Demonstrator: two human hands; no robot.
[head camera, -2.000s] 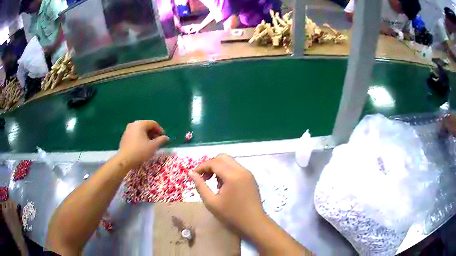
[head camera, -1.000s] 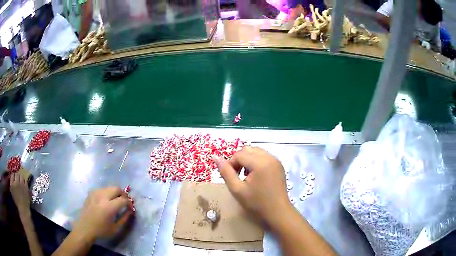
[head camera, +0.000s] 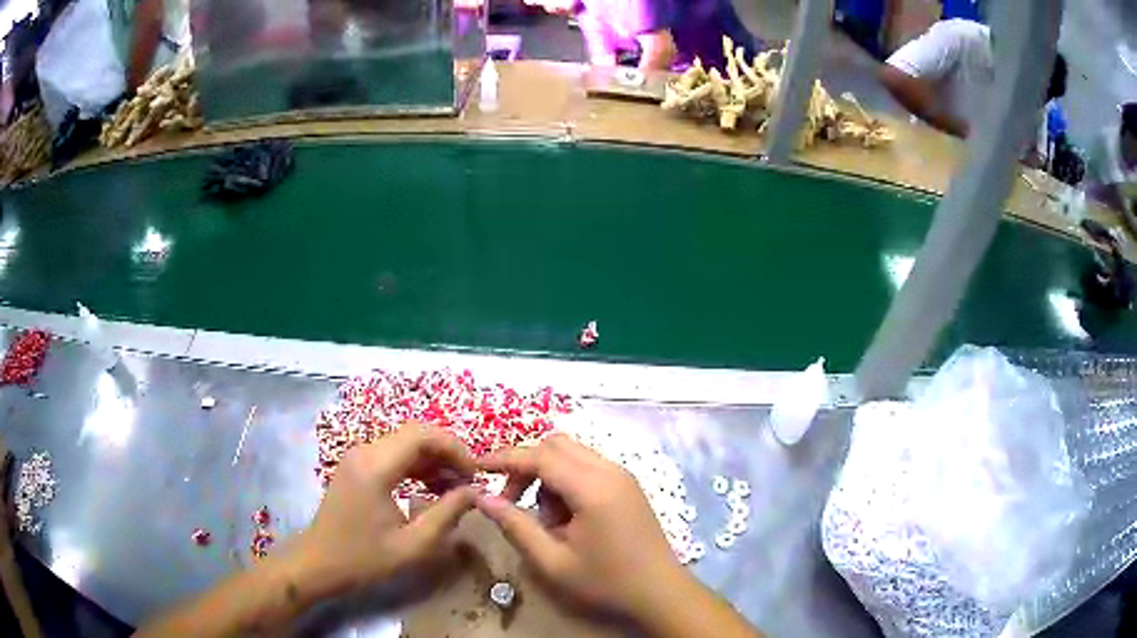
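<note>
My left hand (head camera: 397, 499) and my right hand (head camera: 564, 505) meet fingertip to fingertip over the cardboard pad (head camera: 436, 611). A tiny reddish part (head camera: 484, 481) shows between their fingertips; its details are too small to tell. The heap of red-and-white small parts (head camera: 424, 409) lies just beyond my hands, partly hidden by them. White rings (head camera: 670, 486) spread to the right of the heap, partly behind my right hand. A small round pale piece (head camera: 501, 593) sits on the stain of the pad below my hands.
A few loose red pieces (head camera: 261, 530) lie left of my left arm. A clear plastic bag of white parts (head camera: 923, 511) stands at right by the grey post (head camera: 954, 237). A white bottle (head camera: 798, 403) stands at the table's far edge. A small red-and-white piece (head camera: 589, 334) lies on the green belt (head camera: 499, 237).
My left hand has moved from the loose red pieces at the left to meet my right hand over the pad. My right hand has shifted slightly left and down. The camera view has shifted.
</note>
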